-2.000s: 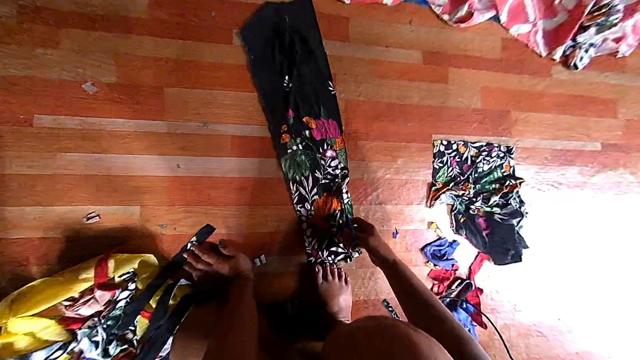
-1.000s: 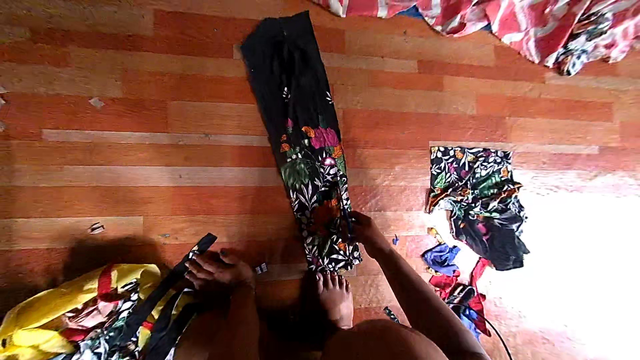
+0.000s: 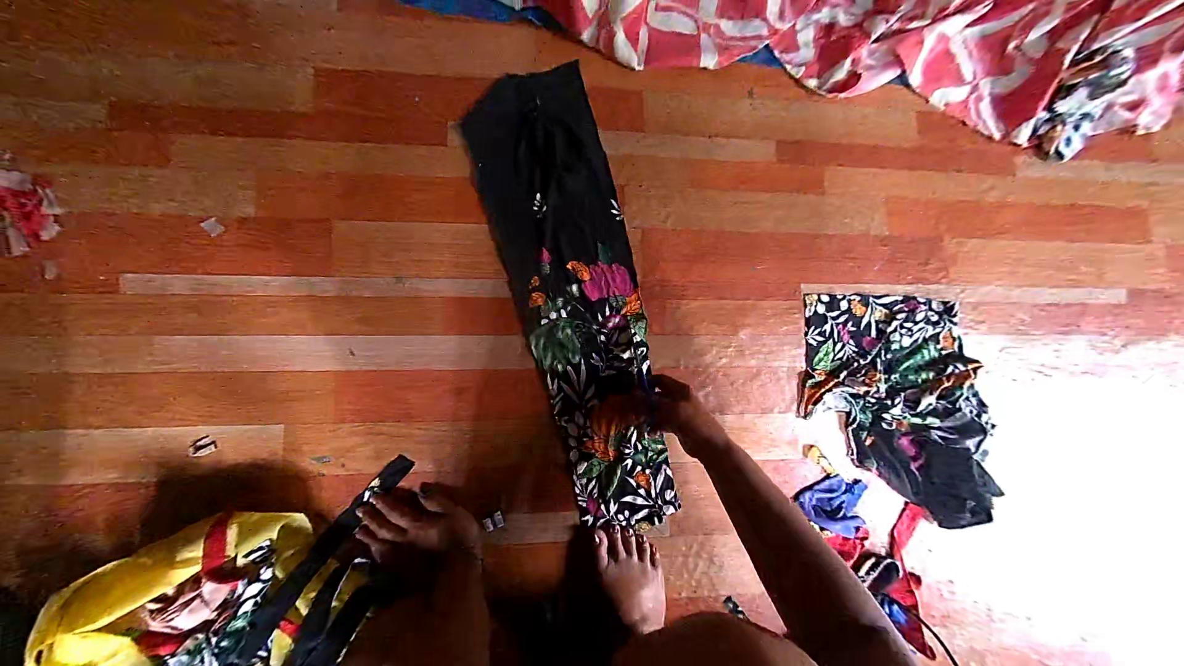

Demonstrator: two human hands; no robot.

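A long piece of black cloth with a floral print [image 3: 592, 342] lies spread on the floor, its printed hem close to the toes of a bare foot [image 3: 631, 578]. At its right edge, a little above the hem, my right hand [image 3: 683, 416] has its fingers bent over the cloth; something small and dark blue shows at the fingertips, too unclear to name. Lower left, my left hand [image 3: 416, 525] rests with fingers apart against black fabric strips [image 3: 314, 555]. These strips lie over a yellow fabric bundle [image 3: 176, 564] with red bands. A crumpled black floral piece [image 3: 897, 398] lies to the right.
Blue scraps [image 3: 831, 504] and red scraps [image 3: 908, 546] lie lower right, near a thin dark cord. A red and white patterned cloth [image 3: 832, 42] spans the top right. Pale scraps [image 3: 213, 226] dot the wood-patterned floor [image 3: 388, 356]. Bright light washes out the lower right.
My right hand has moved up along the right edge of the long cloth, away from the hem. My left hand stays by the black strips. The view has shifted slightly.
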